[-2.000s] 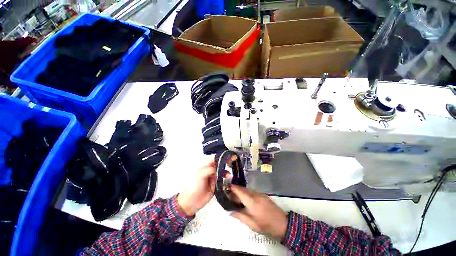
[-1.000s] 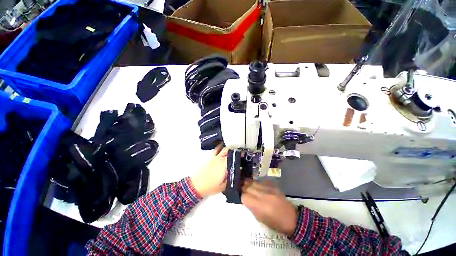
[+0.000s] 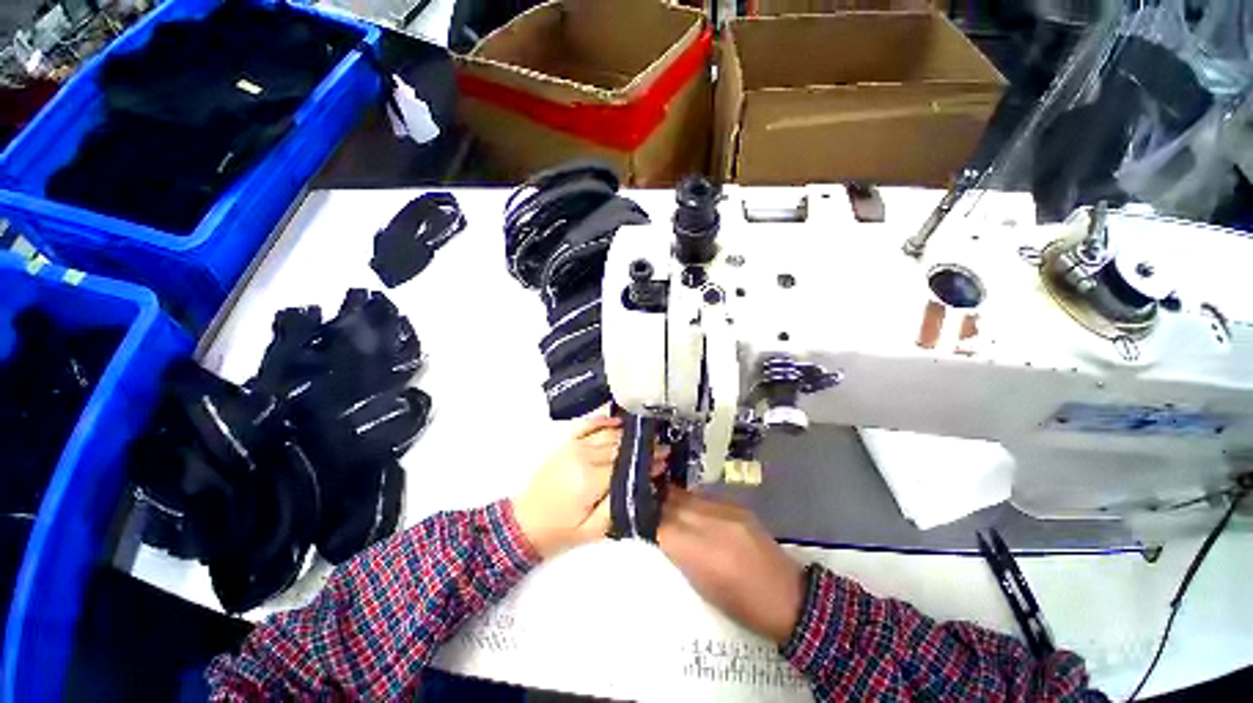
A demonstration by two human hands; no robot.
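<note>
A black band piece (image 3: 635, 478) with a white line along it stands at the needle end of the white sewing machine (image 3: 879, 309). My left hand (image 3: 566, 483) holds it from the left, fingers at its upper edge. My right hand (image 3: 731, 556) is at its lower right side, slightly blurred, with the fingertips partly hidden behind the band. The presser foot and needle area (image 3: 683, 446) is just right of the band; the exact contact is hidden.
Worked bands (image 3: 574, 323) lie in a row behind the needle. A single loop (image 3: 418, 236) and a loose black heap (image 3: 309, 440) lie left. Blue crates (image 3: 254, 261) stand far left, cartons (image 3: 859, 131) behind. A white scrap (image 3: 937, 474) and black snips (image 3: 1014, 591) lie right.
Two seconds ago the band was an open loop in both hands in front of the needle; it has since moved up to the needle, edge turned. Since one second ago the hands have barely shifted.
</note>
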